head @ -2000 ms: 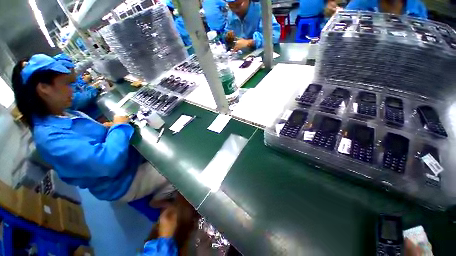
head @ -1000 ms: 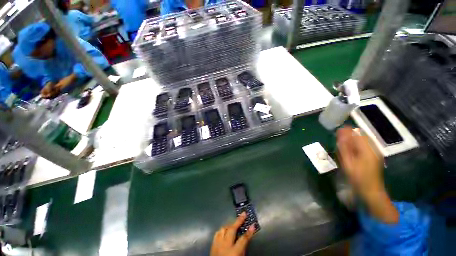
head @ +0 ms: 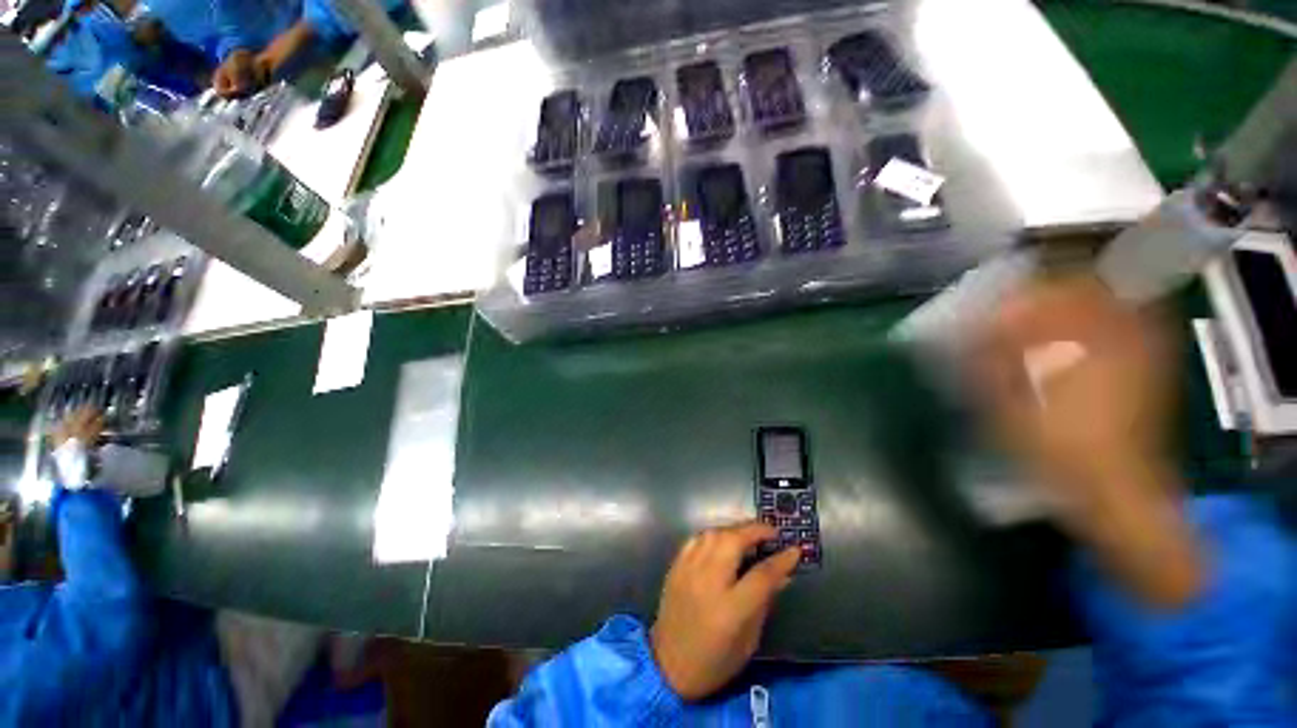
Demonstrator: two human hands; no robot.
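A black keypad phone [head: 787,491] lies face up on the green mat, its small grey screen away from me and its keys nearer. My left hand [head: 716,597] is at its lower end, with thumb and forefinger pressed on the lower keys, holding it against the mat. The screen is uncovered by fingers. My right hand [head: 1088,391] is raised to the right of the phone and strongly blurred. A small white piece [head: 1055,366], which looks like a wipe, shows at its fingers. The right hand does not touch the phone.
A clear tray of phones [head: 740,285] stands behind the mat. A pale strip [head: 421,455] and white slips [head: 343,351] lie left. A grey post [head: 235,228] slants at the left. A white-framed dark panel [head: 1266,320] is far right. Another worker's hand [head: 81,424] is far left.
The view has swung right, then down. My left hand, out of view two seconds ago, is on the phone. The phone now lies more upright in view. My right hand remains raised and blurred.
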